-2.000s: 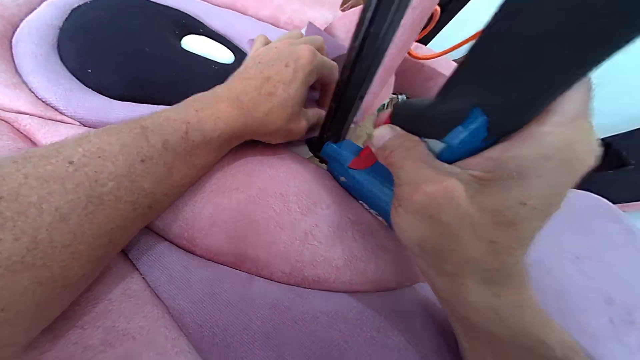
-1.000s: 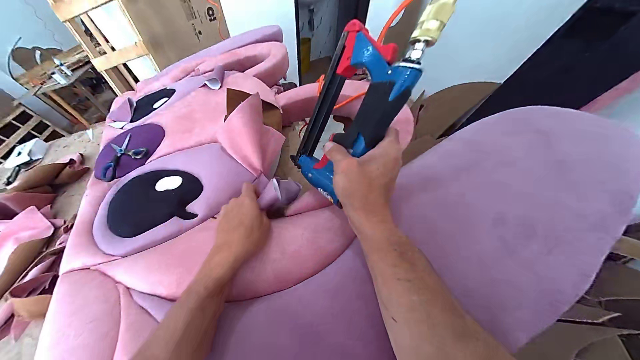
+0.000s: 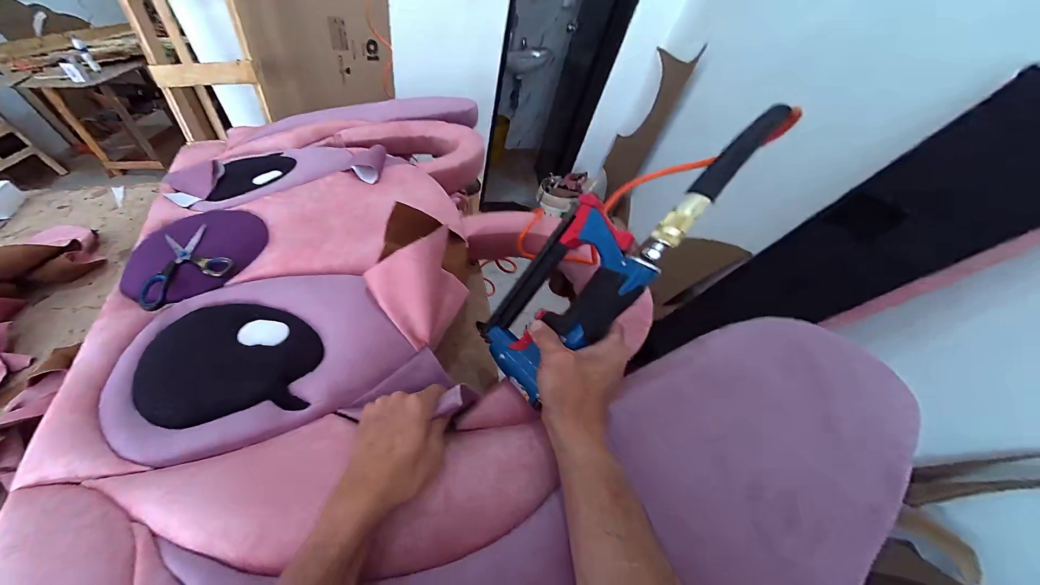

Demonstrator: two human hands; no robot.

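Note:
In my right hand (image 3: 581, 366) is a blue and red pneumatic stapler (image 3: 569, 301), its thumb side facing the long black magazine and its nose pointing left, above the edge of a padded pink piece. A brass coupling (image 3: 678, 223) joins it to an air hose. My left hand (image 3: 402, 439) grips the edge of a purple fabric flap (image 3: 414, 378) beside a seam of the pink upholstered panel (image 3: 325, 504). Left of that hand lies a black padded eye shape (image 3: 219, 366) with a white oval. Open scissors (image 3: 185, 264) rest on a dark purple oval.
A loose pink fabric flap (image 3: 418, 284) stands up beyond my left hand. The orange hose (image 3: 658, 175) loops behind the stapler. A large lilac padded piece (image 3: 764, 447) spreads at the right. Fabric scraps (image 3: 49, 252) lie at the left, and a cardboard sheet (image 3: 313, 65) stands behind.
The stapler, whose nose was down at the seam beside my left hand two seconds ago, is now raised off it. My left hand stays at the purple flap. The view has pulled back widely.

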